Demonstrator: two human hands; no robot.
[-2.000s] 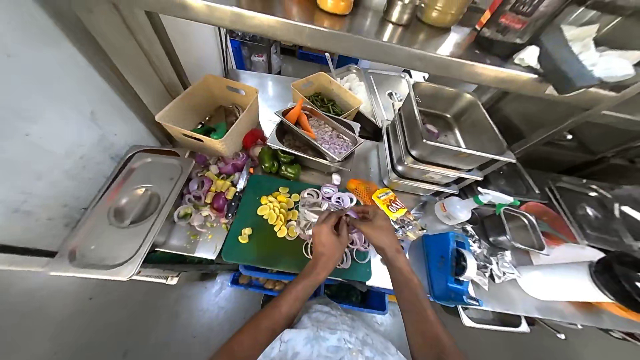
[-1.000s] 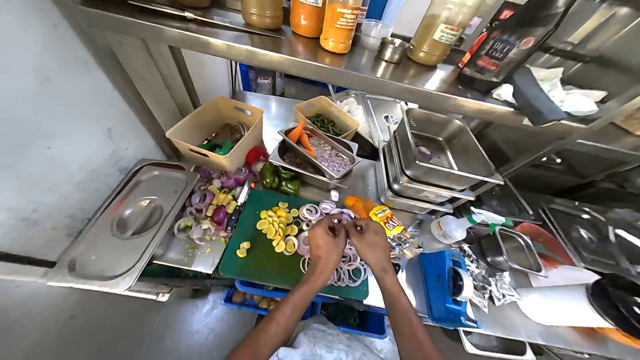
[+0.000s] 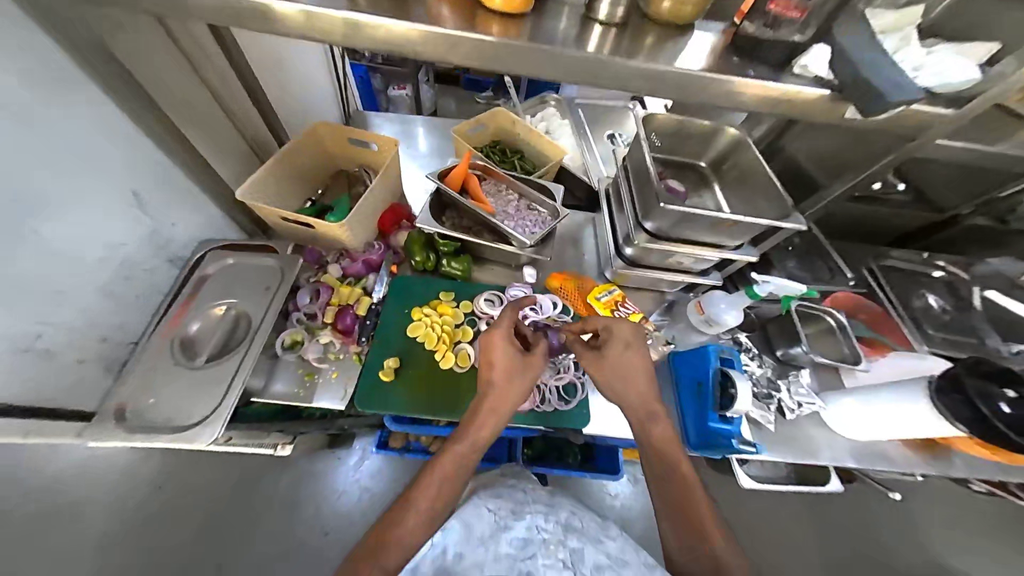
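Both hands are over the right part of a green cutting board [image 3: 448,392]. My left hand [image 3: 512,348] holds the left side of a purple onion piece [image 3: 552,338]. My right hand [image 3: 612,356] pinches at the piece's right edge with thumb and forefinger. Sliced onion rings [image 3: 560,392] lie beneath and around both hands. Left of them, a pile of yellow lemon slices [image 3: 438,328] rests on the board. A knife [image 3: 376,300] lies beyond the board's left edge, beside onion peels and scraps [image 3: 320,312].
Green bell peppers [image 3: 436,254] and a steel pan of chopped onion [image 3: 516,208] stand behind the board. A steel lid [image 3: 208,336] is at the left. Stacked steel pans [image 3: 704,176], a spray bottle [image 3: 716,310] and a blue tape dispenser [image 3: 704,400] are at the right. A steel shelf [image 3: 480,44] crosses above.
The hands, close together a second ago, are now a little apart, with the purple onion piece showing between them. The view has tilted downward since then.
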